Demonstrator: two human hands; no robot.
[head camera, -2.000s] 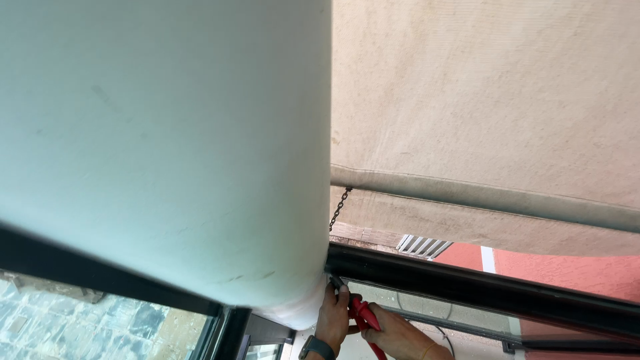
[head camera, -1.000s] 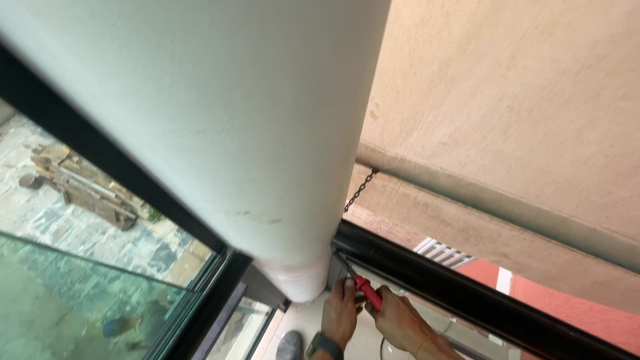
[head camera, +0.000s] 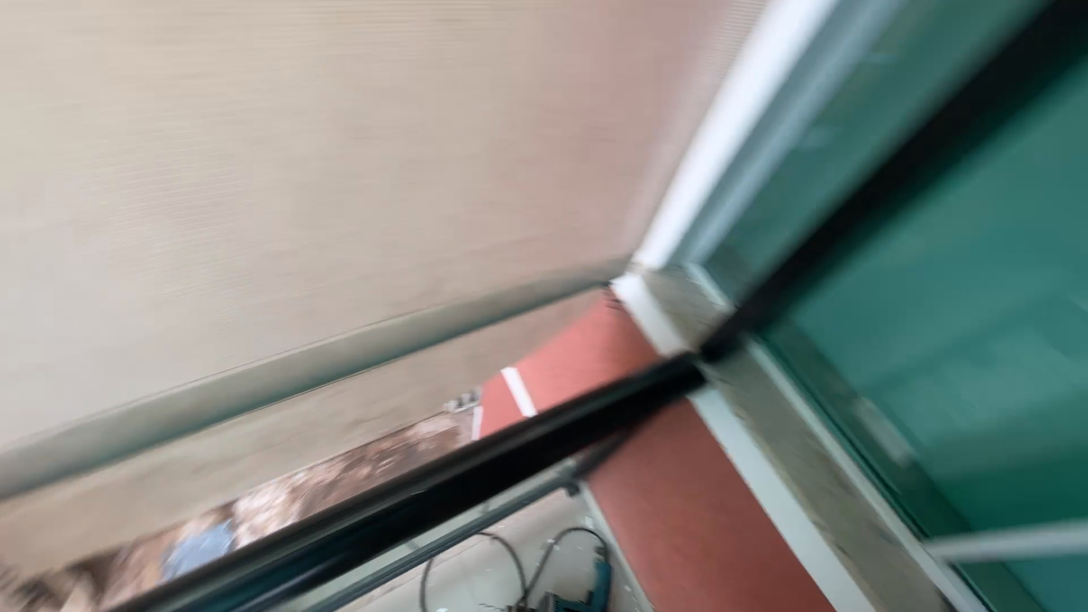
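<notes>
Neither my left hand nor my right hand shows in the head view now, nor does the red-handled tool. A black metal rail (head camera: 476, 463) runs up from the lower left to a corner beside a green glass pane (head camera: 960, 357). Under the rail, near the bottom edge, lies a teal power tool (head camera: 600, 578) with a dark cable (head camera: 510, 540) curling beside it on a pale floor. The picture is blurred.
A beige fabric awning (head camera: 340, 170) fills the upper left, with a hem bar (head camera: 297, 371) along its lower edge. A white post (head camera: 739, 127) and a red wall (head camera: 705, 510) stand to the right. A thinner dark rail (head camera: 450, 544) runs below the black one.
The view has swung far away from the white column. Both hands and the red-handled tool, seen at the rail near the column before, have left the view.
</notes>
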